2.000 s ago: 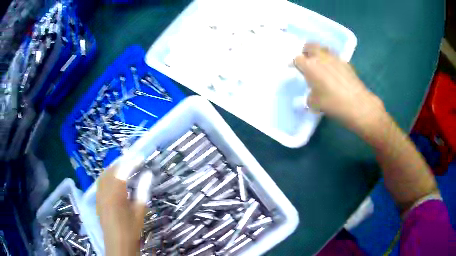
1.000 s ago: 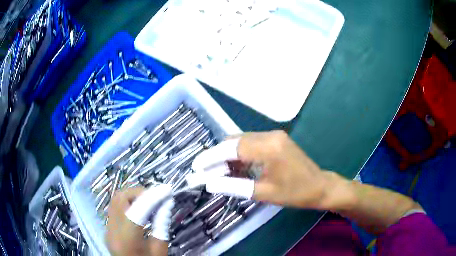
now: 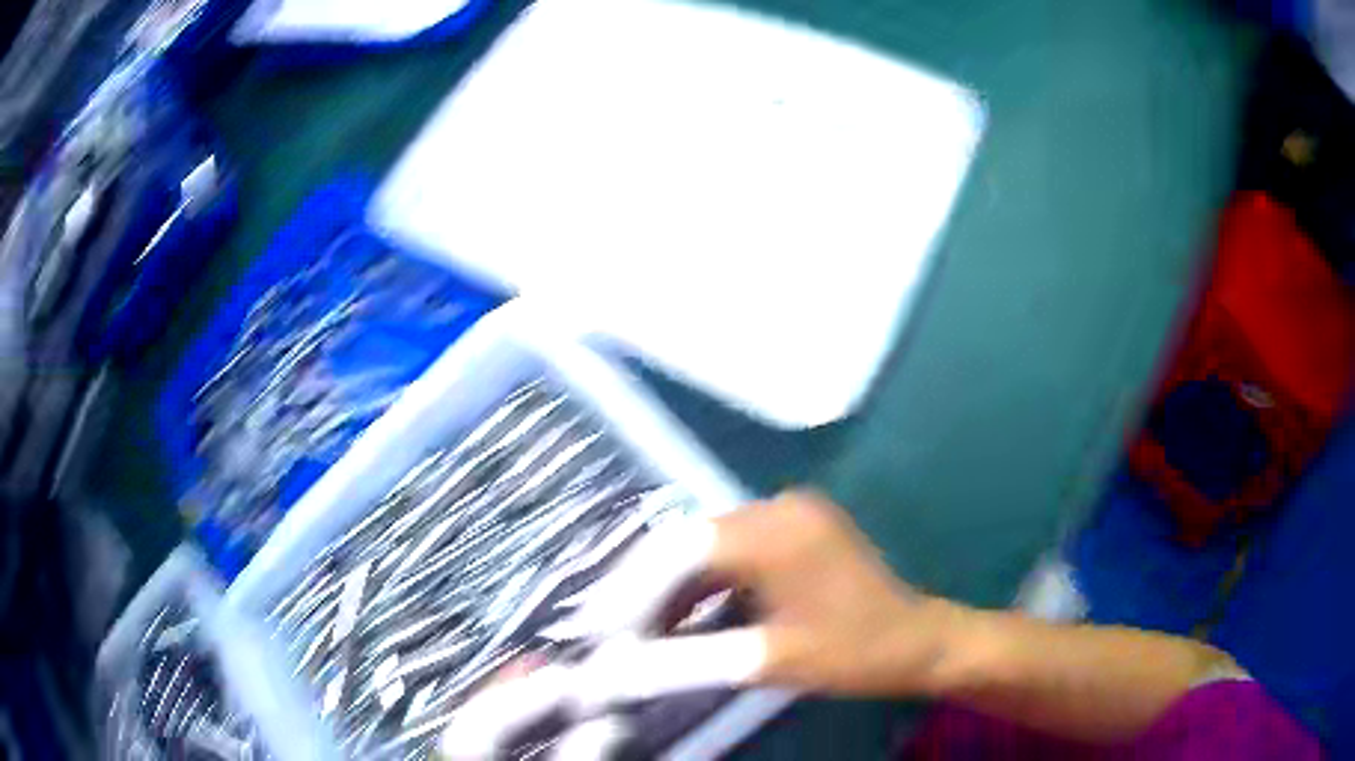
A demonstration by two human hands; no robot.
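Observation:
The central tray (image 3: pixel 632 399), deep and translucent white, is full of shiny silver cylinder units (image 3: pixel 431 535). My right hand (image 3: pixel 803 595) is over its right part. White coverings on its thumb and finger point left and down, with a dark gap between them. My left hand (image 3: pixel 498 717) shows only as blurred white-covered fingertips at the bottom edge, close to the right fingertips; the rest is cut off. Motion blur hides whether either hand holds a unit.
A blue tray (image 3: pixel 253 320) with thin rods lies behind the central tray, and an overexposed white parts tray (image 3: pixel 699 193) beyond it. A smaller left tray (image 3: pixel 134 617) holds metal tubes. Blue bins (image 3: pixel 164 245) stand far left. A red stool (image 3: pixel 1278 312) stands beyond the table's right edge.
Over two seconds, my right hand has come from the white tray to the central tray. In the last second both hands have moved lower in the picture, the left largely out of it.

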